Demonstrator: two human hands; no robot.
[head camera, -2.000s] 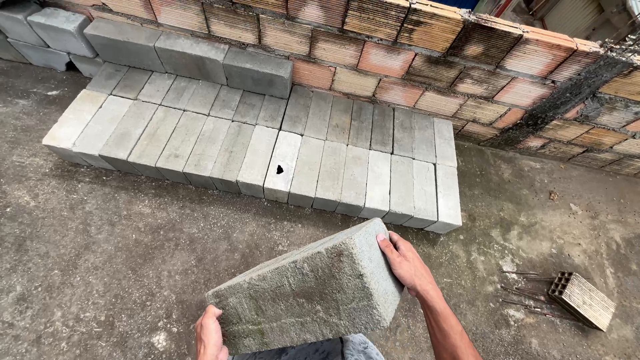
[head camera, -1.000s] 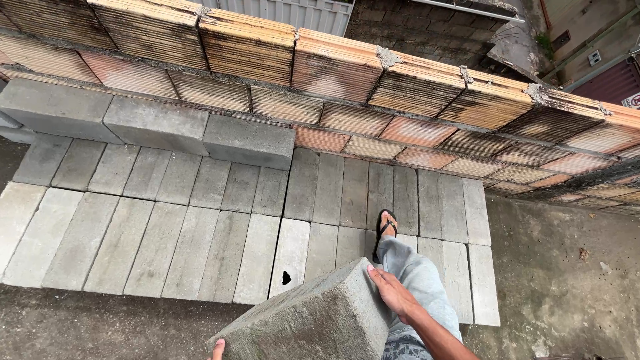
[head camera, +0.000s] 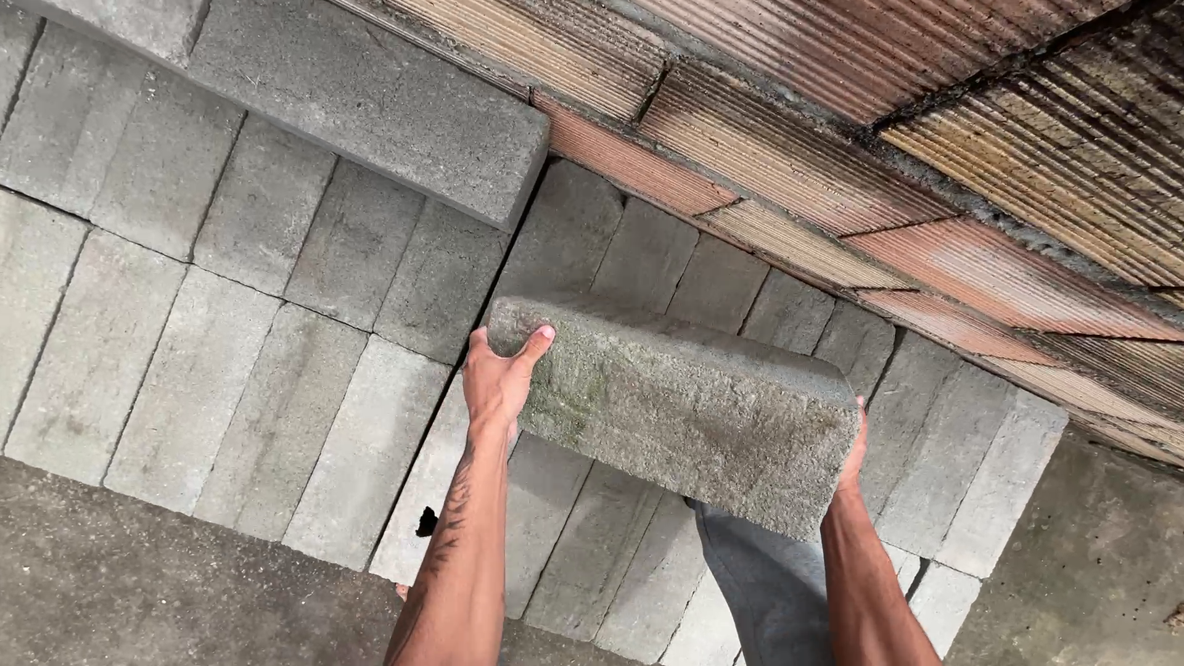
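A rough grey concrete block (head camera: 684, 407) is held between my two hands above the stacked blocks. My left hand (head camera: 504, 375) grips its left end, the thumb on the near face and the other fingers partly hidden. Around its right end is my right hand (head camera: 853, 453), mostly hidden behind the block. Below the held block lie rows of grey concrete blocks (head camera: 319, 407) packed side by side. One more concrete block (head camera: 370, 102), on top of them along the wall, ends to the upper left of the held one.
A wall of ribbed clay blocks (head camera: 786, 157) with mortar joints runs diagonally behind the stack. Concrete floor (head camera: 139, 573) borders the stack at the lower left and at the right. My leg in grey trousers (head camera: 768, 583) is over the stack below the held block.
The held block has moved from the near side of the stack to above it, close to the wall. My left hand now shows fully on its left end. The view has moved closer and tilted.
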